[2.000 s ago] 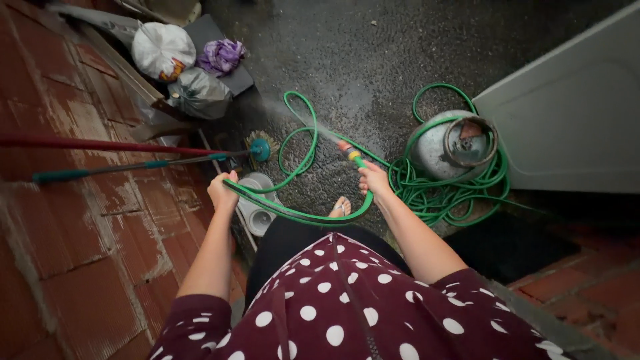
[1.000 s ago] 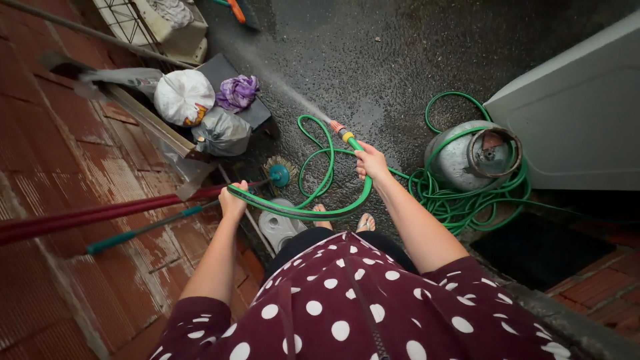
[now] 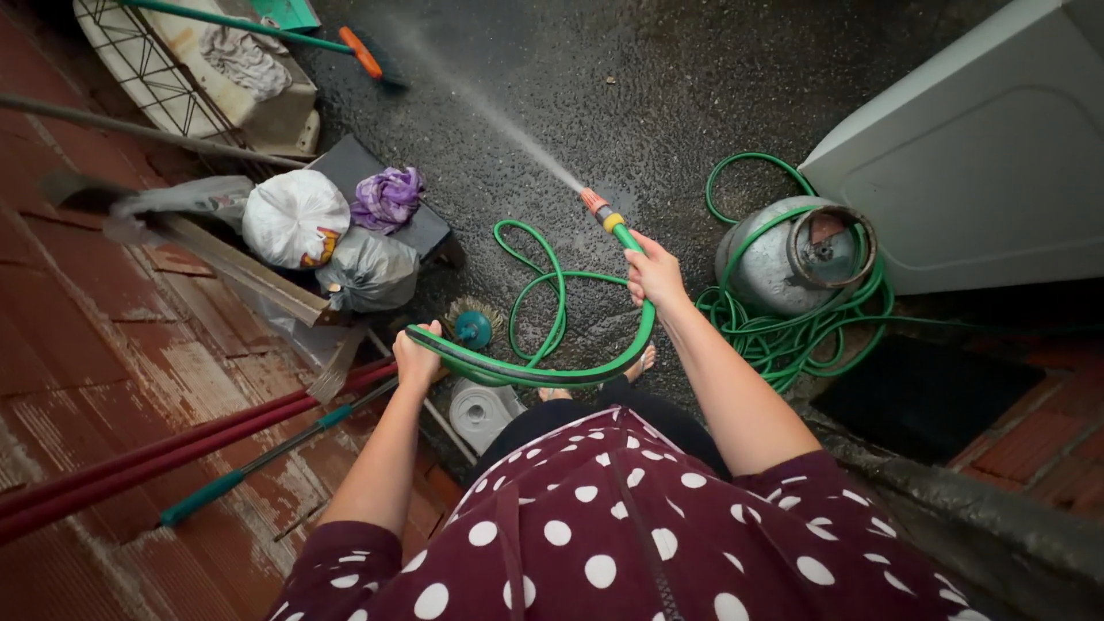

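Note:
My right hand [image 3: 655, 272] is closed around the green garden hose [image 3: 552, 377] just behind its orange and yellow spray nozzle [image 3: 600, 207]. Water shoots from the nozzle toward the upper left, over the wet dark ground [image 3: 552, 103]. My left hand [image 3: 417, 355] grips a further part of the same hose, which sags in a curve between both hands. Beyond it, a loop of hose lies on the ground. More hose is heaped around a grey metal gas cylinder [image 3: 780, 259] at the right.
Filled plastic bags [image 3: 297, 217] and a purple cloth [image 3: 387, 199] rest at the left. Long red poles [image 3: 198, 440] lean by the brick wall [image 3: 78, 345]. A round brush [image 3: 473, 329] is near my left hand. An orange-headed broom [image 3: 360, 53] lies farther off. A white panel [image 3: 975, 155] stands right.
The view has shifted, bringing the broom and the pale basin more fully into sight. The water jet now shows longer and clearer. Both hands have kept hold of the hose.

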